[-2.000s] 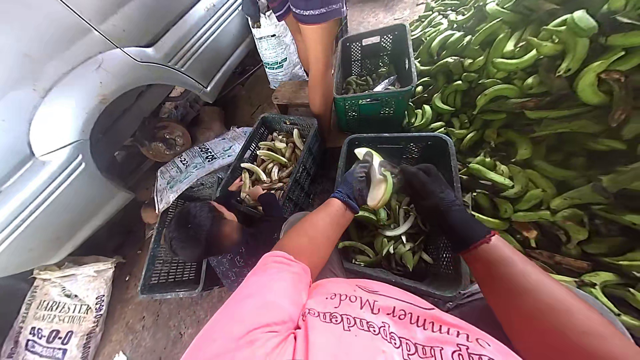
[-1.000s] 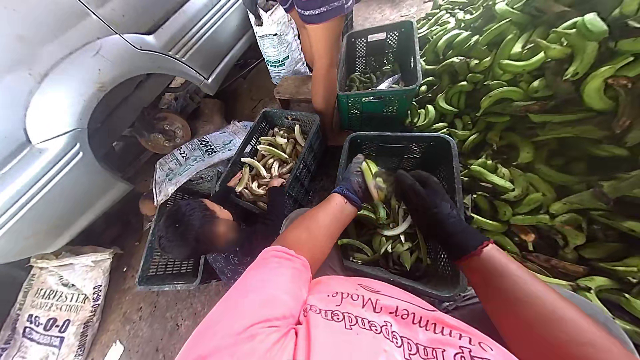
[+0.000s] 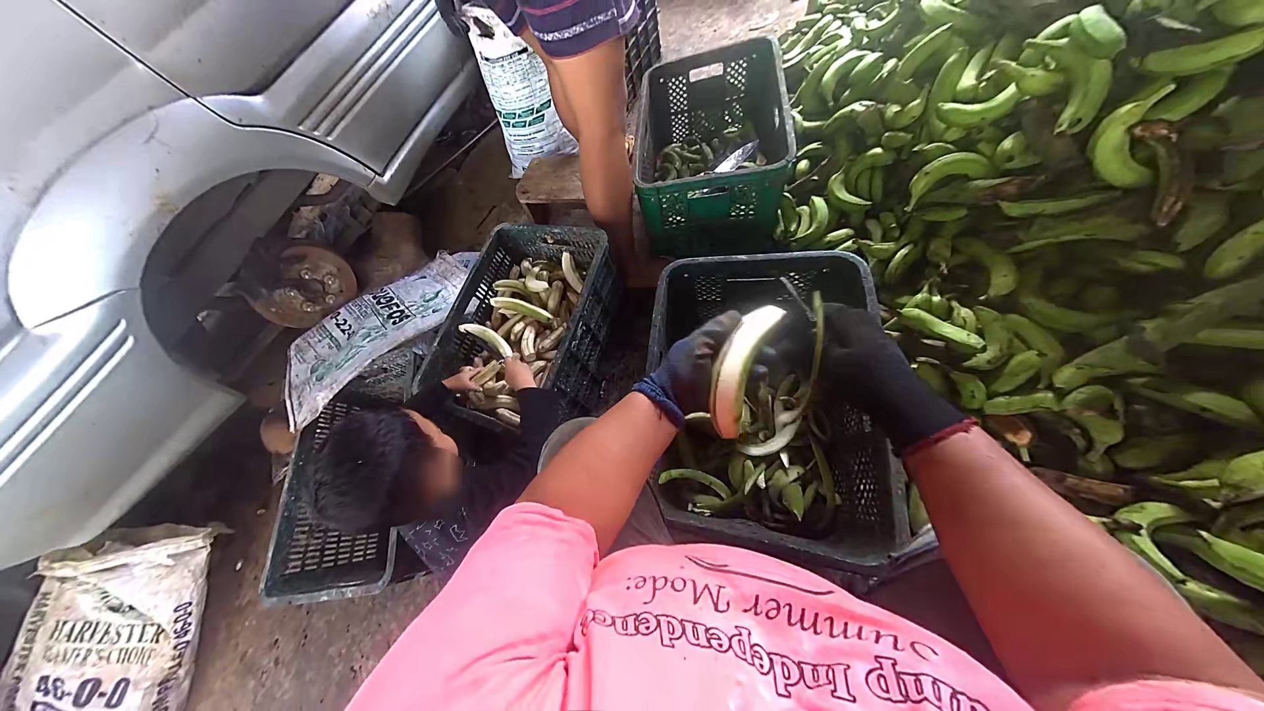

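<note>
My left hand (image 3: 696,365), in a dark glove with a blue cuff, holds a partly peeled green banana (image 3: 743,373), pale along its upper face. Close on its right is my right hand (image 3: 857,357), in a black glove with a red edge. A long green strip of peel (image 3: 817,346) hangs by its fingers; whether they are closed on the strip or on a tool, I cannot tell. Both hands are above a dark plastic crate (image 3: 879,494), in whose bottom lie green and pale peels (image 3: 780,484).
Unpeeled green bananas (image 3: 1047,247) are heaped at right. A person reaches into a crate of peeled bananas (image 3: 538,316); another person's bare leg (image 3: 592,128) stands behind. A green crate (image 3: 716,212) holds peels and a blade. Left are a vehicle (image 3: 128,197), sacks (image 3: 375,326) and another crate (image 3: 326,583).
The banana, low between my hands one second ago, is now raised and turned, showing more pale flesh. The strip of peel now hangs apart from it on the right.
</note>
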